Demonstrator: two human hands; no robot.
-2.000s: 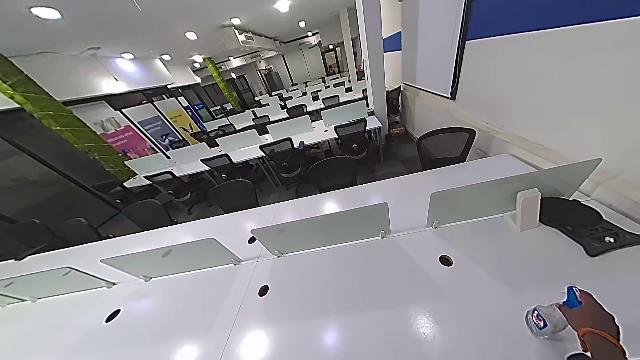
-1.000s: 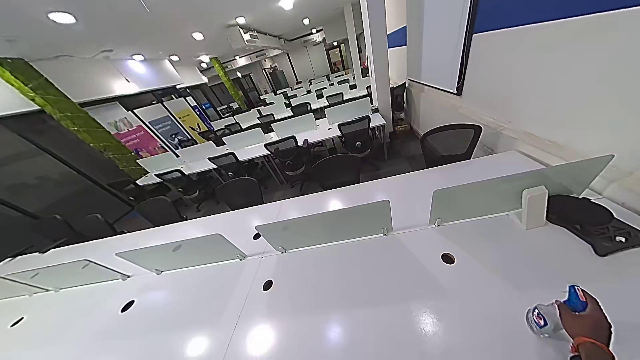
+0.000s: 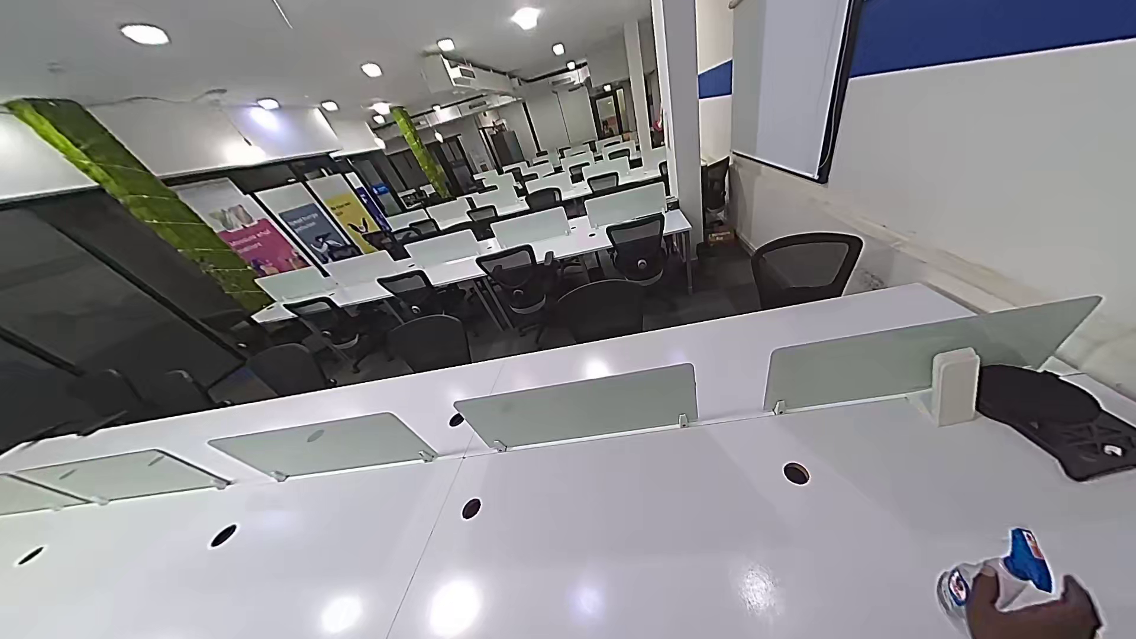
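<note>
At the lower right of the head view my right hand (image 3: 1034,619) is closed around a clear bottle (image 3: 951,593) that lies tilted over the white desk top. The bottle bears a small printed label, and a bright blue part (image 3: 1029,561) with a white and red mark shows at its upper right. Whether the bottle touches the desk is hard to tell. My fingers hide part of it, and the frame's bottom edge cuts off the wrist. My left hand is out of view.
Frosted divider panels (image 3: 581,406) run along the desk. A white upright block (image 3: 956,387) and a black bag-like item (image 3: 1056,413) stand at the right. Round cable holes (image 3: 796,473) pierce the desk top. Mesh chairs (image 3: 806,266) stand beyond.
My right hand has turned and sits lower in view, still holding the bottle; the orange band on the wrist, seen earlier, no longer shows.
</note>
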